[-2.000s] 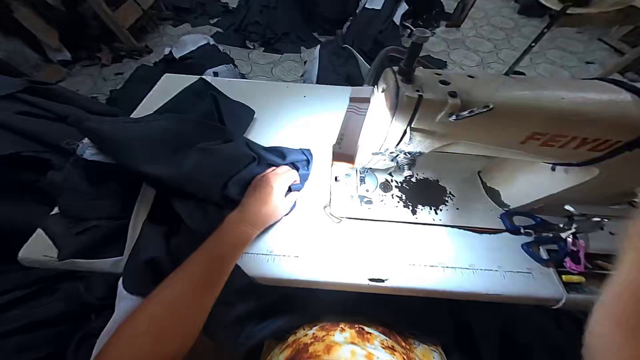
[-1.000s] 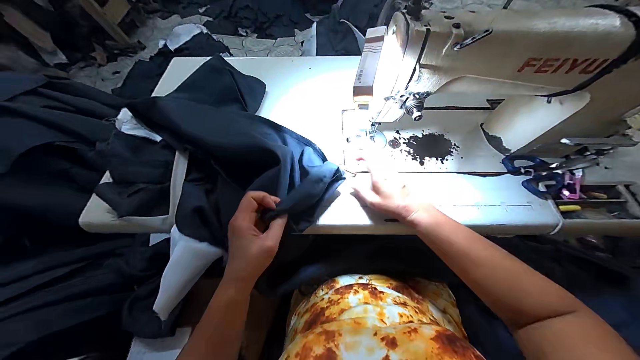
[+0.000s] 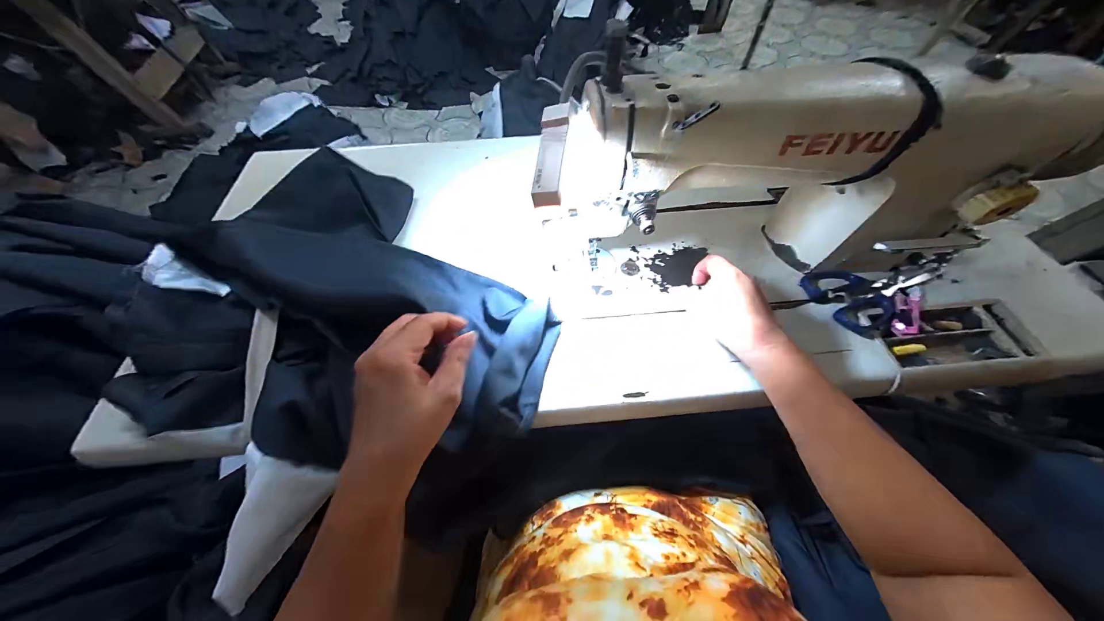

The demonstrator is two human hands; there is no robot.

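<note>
Dark navy cloth [image 3: 319,267] lies bunched over the left part of the white sewing table [image 3: 466,190], its folded end stopping left of the needle area. My left hand [image 3: 414,379] hovers at or just over that cloth, thumb and forefinger curled and a little apart, nothing seen between them. Over the bed of the industrial sewing machine [image 3: 776,129], right of the presser foot, is my right hand [image 3: 733,306], brightly lit, fingers bent; its palm side is hidden. A dark worn patch [image 3: 677,266] on the bed shows beside its fingertips.
Blue-handled scissors [image 3: 849,302] lie right of my right hand, beside a pink tool [image 3: 907,310] and a recessed tray [image 3: 970,349] with small items. White cloth [image 3: 276,517] hangs at the table's front left. Dark fabric heaps [image 3: 423,52] cover the floor behind.
My right hand has moved rightward from near the cloth's end onto the machine bed. My left hand, gripping the cloth's edge a second ago, now has its fingers parted. The view has shifted slightly.
</note>
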